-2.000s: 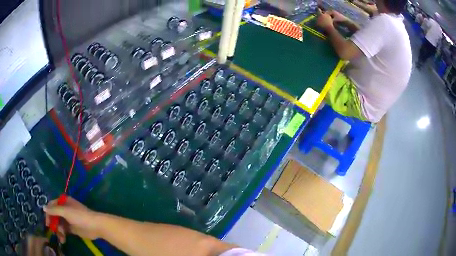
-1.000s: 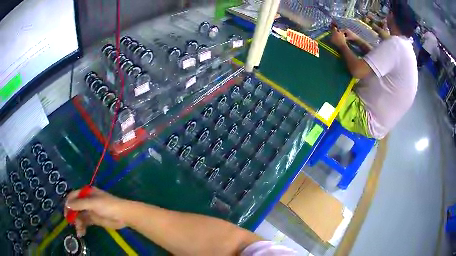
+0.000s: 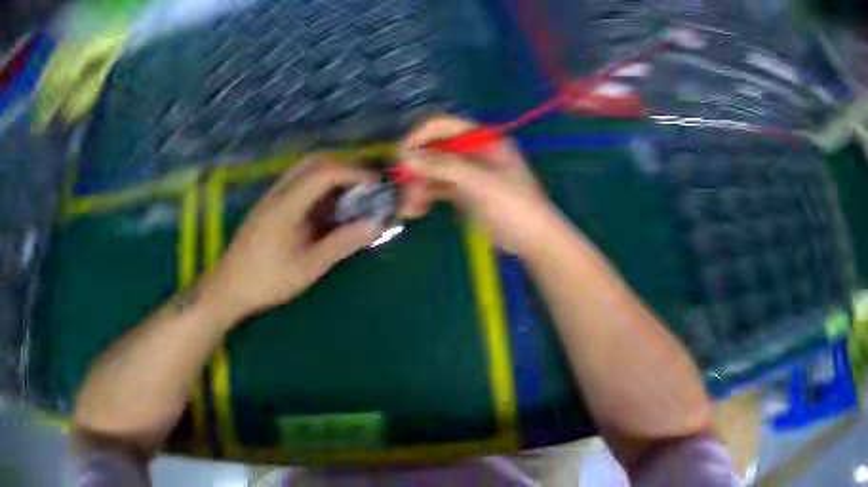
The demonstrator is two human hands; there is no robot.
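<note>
The frame is blurred. My left hand (image 3: 295,228) holds a small round silver and dark unit (image 3: 364,204), likely a speaker driver, between thumb and fingers above the green mat (image 3: 362,333). My right hand (image 3: 476,181) grips a red test clip (image 3: 466,143) just right of the unit. The clip's red tip is at or very near the unit's edge; contact cannot be told. A red lead (image 3: 547,107) runs from the clip up to the right.
A blister tray with rows of units (image 3: 276,76) lies behind my hands. Another tray (image 3: 761,238) lies at the right. Stacked clear trays (image 3: 742,86) stand at the back right. Yellow tape (image 3: 490,333) frames the mat. A blue stool (image 3: 814,385) shows at the lower right.
The view has swung left and down onto the bench. Both my hands now show together, the left holding a unit and the right bringing the red clip beside it.
</note>
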